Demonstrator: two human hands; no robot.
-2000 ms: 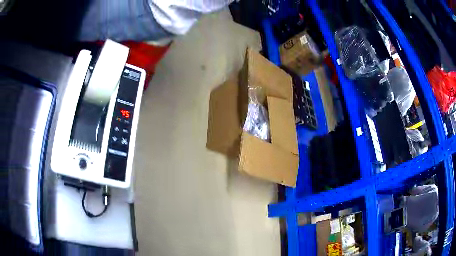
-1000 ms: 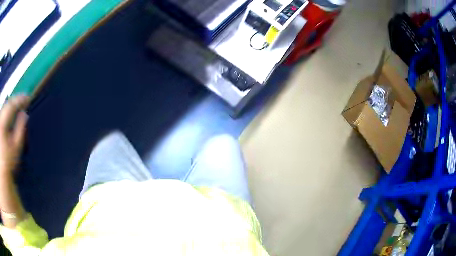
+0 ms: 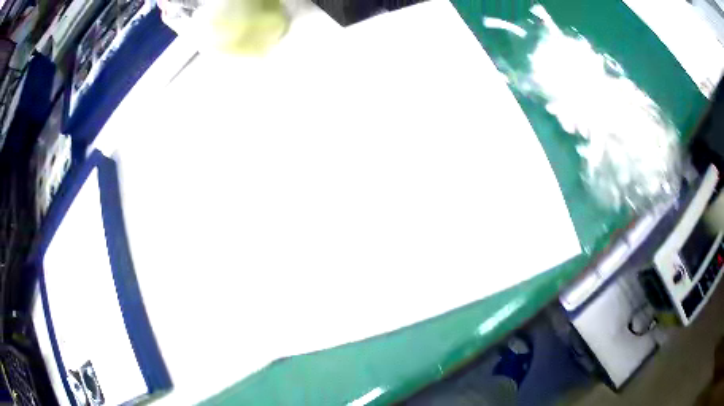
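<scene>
Neither of my hands is in view. A white foam sheet (image 3: 341,182) covers most of the bench in front of me. At the left, a tray with a dark blue rim (image 3: 127,262) has a bright, washed-out white inside. A few small dark, round-looking parts (image 3: 89,384) show in its near end, too blurred to name surely. Crumpled clear and whitish plastic film (image 3: 611,127) lies on the green mat (image 3: 429,333) right of the sheet.
More blue-rimmed trays (image 3: 111,63) stand at the upper left. A blurred pale yellow object (image 3: 250,25) and a dark box (image 3: 357,8) are at the far edge. A white machine (image 3: 687,270) stands on a side stand at the right. The bench's curved front edge runs below.
The view has swung from the floor, cardboard box and blue rack to the bench top. My left hand, seen at the left edge a second ago, is out of the picture.
</scene>
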